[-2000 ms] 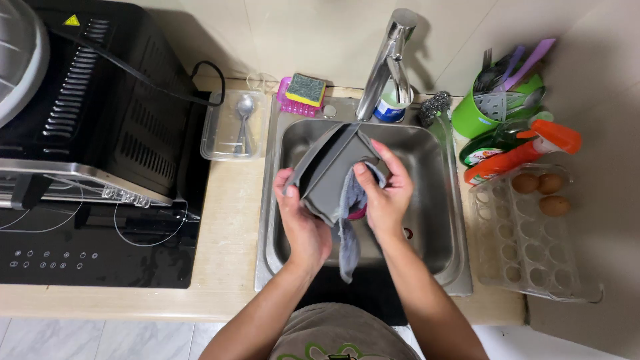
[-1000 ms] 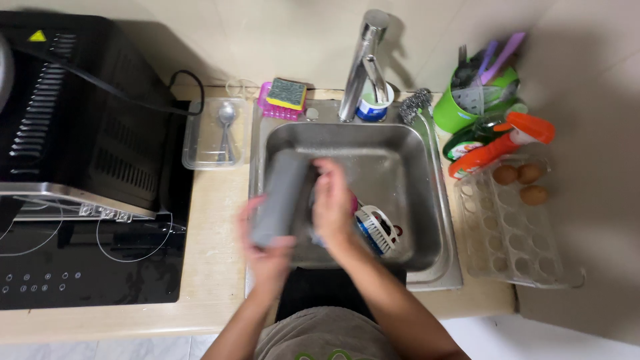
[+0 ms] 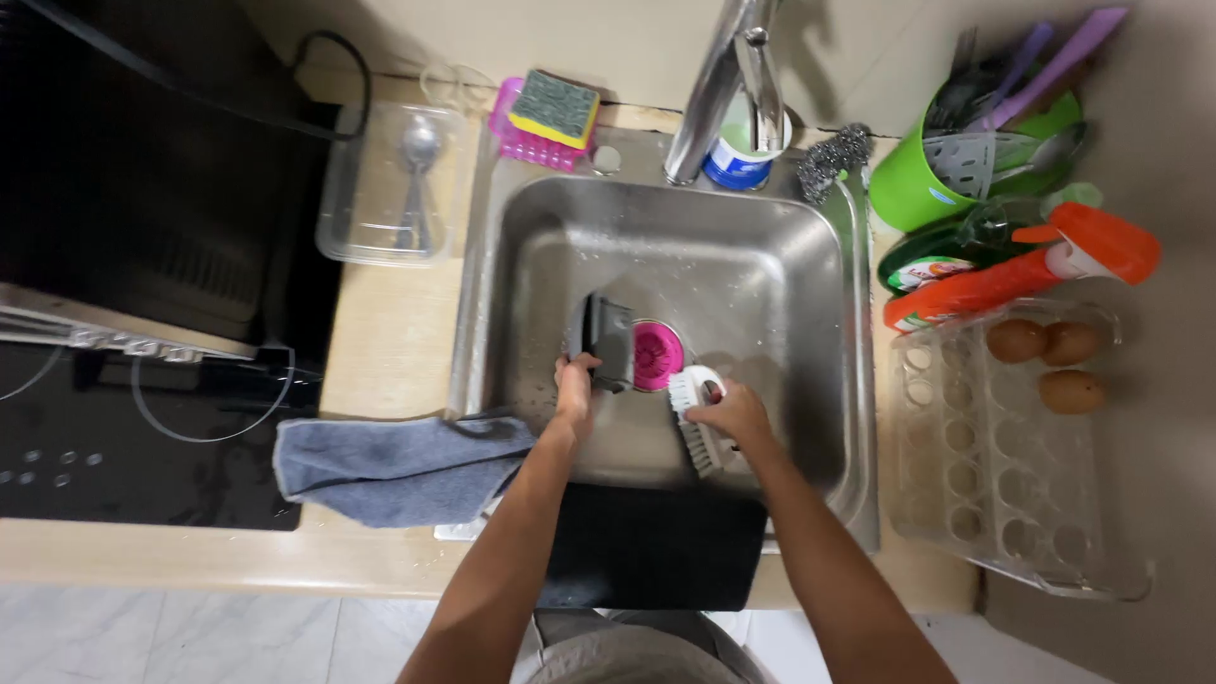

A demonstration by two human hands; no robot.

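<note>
Low in the steel sink point(image 3: 703, 223), my left hand point(image 3: 576, 385) grips a grey plastic container-like part point(image 3: 613, 347), tilted, left of the pink drain strainer point(image 3: 656, 355). My right hand point(image 3: 730, 413) has its fingers around the handle of a white scrubbing brush point(image 3: 698, 437), whose bristles face left. The brush lies just below and right of the strainer. A blue-grey cloth point(image 3: 408, 465) is draped from the counter over the sink's left front corner, beside my left forearm. Part of the grey thing's far side is hidden.
A faucet point(image 3: 712, 90) rises behind the sink, with a sponge point(image 3: 556, 106), a blue-white tub point(image 3: 739, 157) and steel wool point(image 3: 834, 161) nearby. At right stand a green utensil cup point(image 3: 917, 180), a red spray bottle point(image 3: 978, 290) and an egg tray point(image 3: 1035, 475). A black mat point(image 3: 655, 546) covers the front edge.
The cloth, in my right hand two seconds ago, now lies at the sink's left front corner. The grey part has gone lower into the sink. My right hand has taken hold of the brush.
</note>
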